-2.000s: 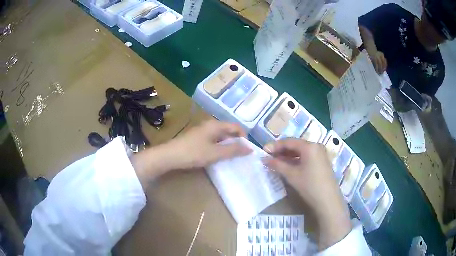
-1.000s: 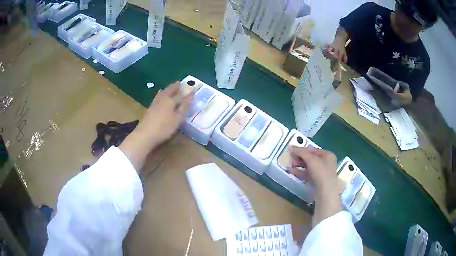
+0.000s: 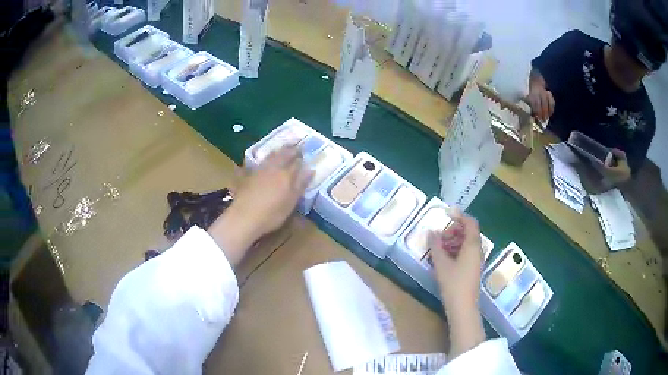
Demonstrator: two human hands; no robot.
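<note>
White inner trays (image 3: 375, 196) stand in a row on the green belt, each with a beige device (image 3: 354, 181) and a pale item beside it. My left hand (image 3: 272, 192) lies over the left tray, fingertips down on its device; whether it holds a sticker is hidden. My right hand (image 3: 455, 247) is over the third tray, fingers curled; I cannot tell what is between the fingertips. A folded white sheet (image 3: 344, 315) lies on the near bench, partly over a label sheet (image 3: 410, 363) cut off by the bottom edge.
Black cables (image 3: 192, 212) lie left of my left forearm. Upright white boxes (image 3: 354, 80) stand along the belt's far side. More trays (image 3: 199, 91) sit farther up the belt. An open carton (image 3: 513, 139) and a person (image 3: 600, 95) holding a dark object are at the far bench.
Both hands have left the folded sheet, which now lies on the bench, and moved to two trays. In the last second, my left hand has come further over the left tray.
</note>
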